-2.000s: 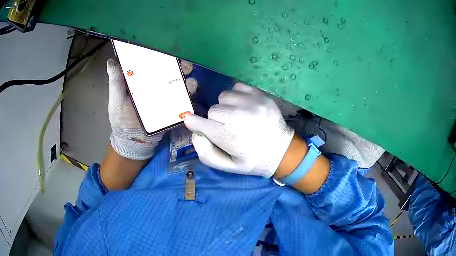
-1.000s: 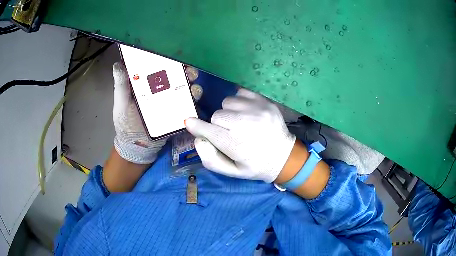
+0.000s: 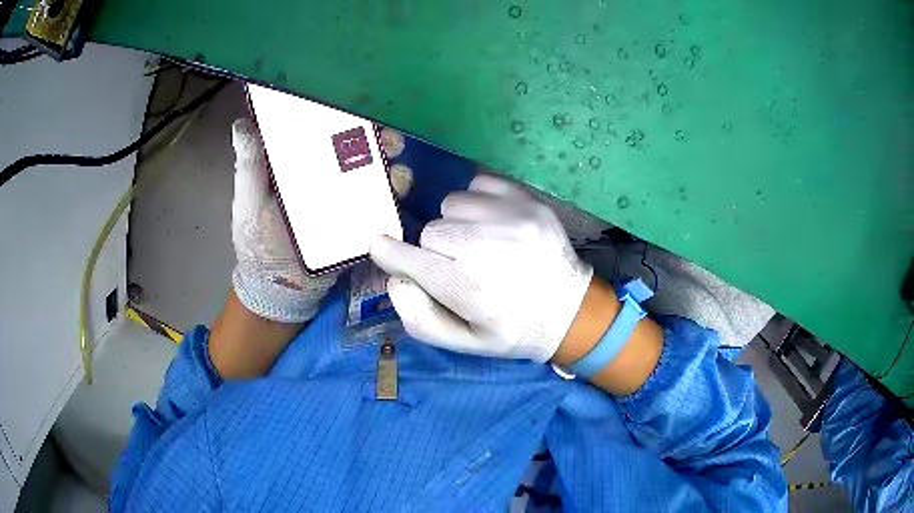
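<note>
A smartphone (image 3: 326,190) with a bright white screen and a small dark reddish square on it is tilted below the bench edge; its top end meets the edge line. My left hand (image 3: 269,245), in a white knitted glove, holds it from behind, with fingertips showing past its right side. My right hand (image 3: 491,271), in a white glove, has its index fingertip at the phone's lower right corner, the other fingers curled with nothing seen in them. A light blue strap (image 3: 609,336) is around my right wrist.
The green mat (image 3: 641,120) covers the bench above the hands. A dark holder with a worn top (image 3: 55,25) is at the top left. A black cable (image 3: 110,160) and a yellowish tube (image 3: 95,271) hang at left. Another person's blue sleeve (image 3: 867,431) is at lower right.
The phone and my left hand have shifted slightly right. A dark square has appeared on the screen and moved right; the orange marks are gone. My right hand has barely moved.
</note>
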